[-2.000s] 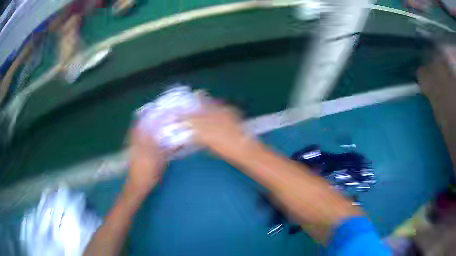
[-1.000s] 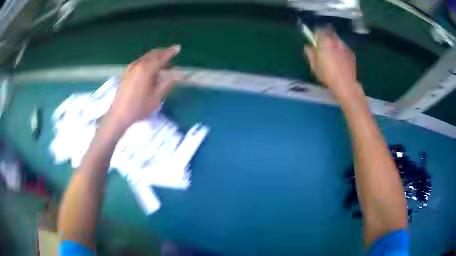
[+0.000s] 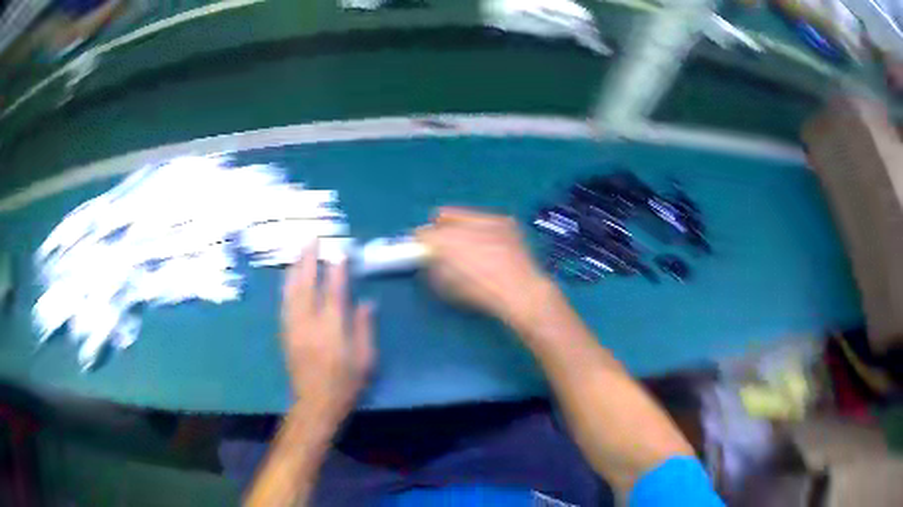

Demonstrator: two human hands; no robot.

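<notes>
White plastic housings point(image 3: 168, 233) lie in a jumbled heap at the left of the green-blue bench. My left hand point(image 3: 325, 332) is at the heap's right edge, its fingertips on or over a white piece; blur hides whether it grips. My right hand point(image 3: 475, 259) is at the centre with fingers bent, touching the right end of a white housing point(image 3: 389, 255). The hand tool cannot be made out. Small glossy black parts point(image 3: 619, 226) lie in a heap to the right of my right hand.
A pale rail point(image 3: 396, 129) runs along the bench's far edge, with a pale upright bar point(image 3: 653, 74) beyond it. White pieces point(image 3: 545, 18) lie on the far surface. A brown cardboard box point(image 3: 861, 208) stands at the right. Crumpled white and yellow bags point(image 3: 777, 396) are at lower right.
Both hands have come back from the far side of the rail to the near bench. They are closer together, with a white housing between them. The camera view has shifted.
</notes>
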